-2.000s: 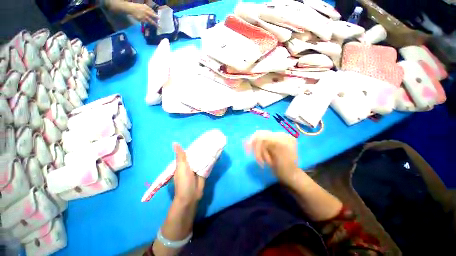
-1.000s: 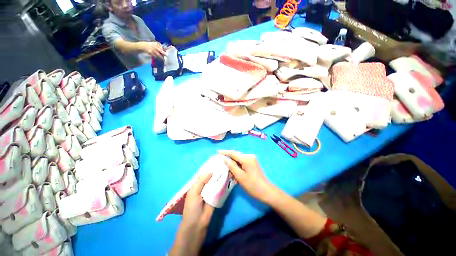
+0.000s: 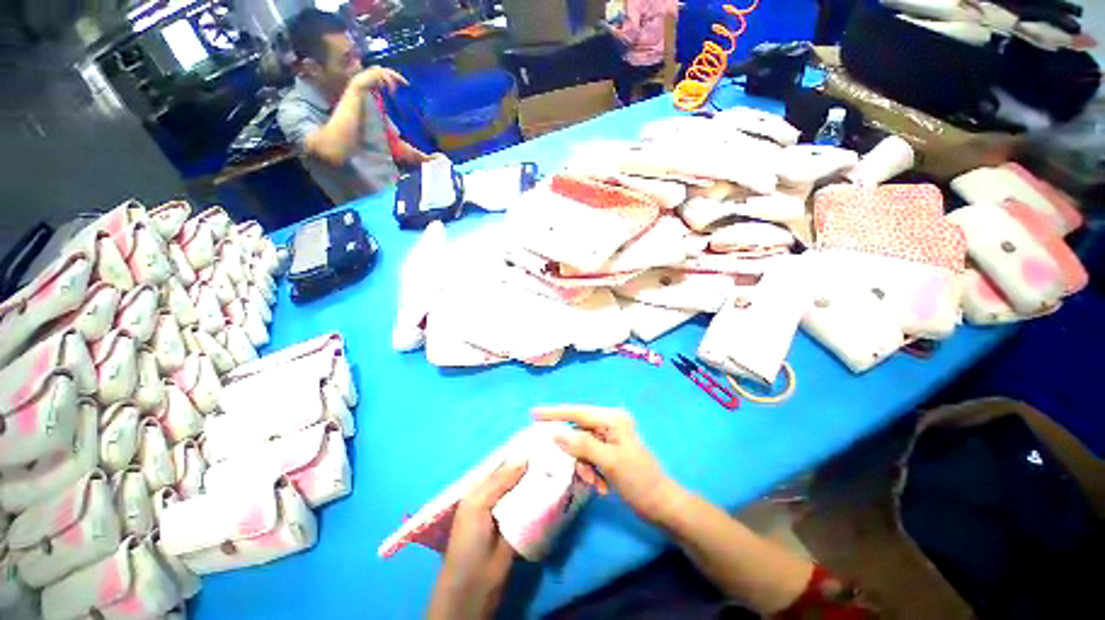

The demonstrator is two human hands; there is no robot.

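A cream-white flap pouch with pink patches (image 3: 542,499) is held over the blue table near its front edge. Its flap is open and points down to the left, with some coral lining showing along its edge. My left hand (image 3: 476,533) grips the pouch body from the left and below, thumb on the near face. My right hand (image 3: 616,463) has its fingers on the pouch's upper right end. The fingertips behind the pouch are hidden.
Closed pouches (image 3: 236,527) stand in tiers at left. Loose pouches (image 3: 594,230) are heaped at the far centre and right. Magenta-handled snips (image 3: 706,382) and a tan ring (image 3: 763,388) lie before the heap. Dark pouches (image 3: 330,252) and a person (image 3: 345,121) are beyond; an open carton (image 3: 915,484) is at right.
My right hand has come from apart onto the pouch and stays there. The view has tilted up. The person opposite has raised a hand from the dark pouch towards the head.
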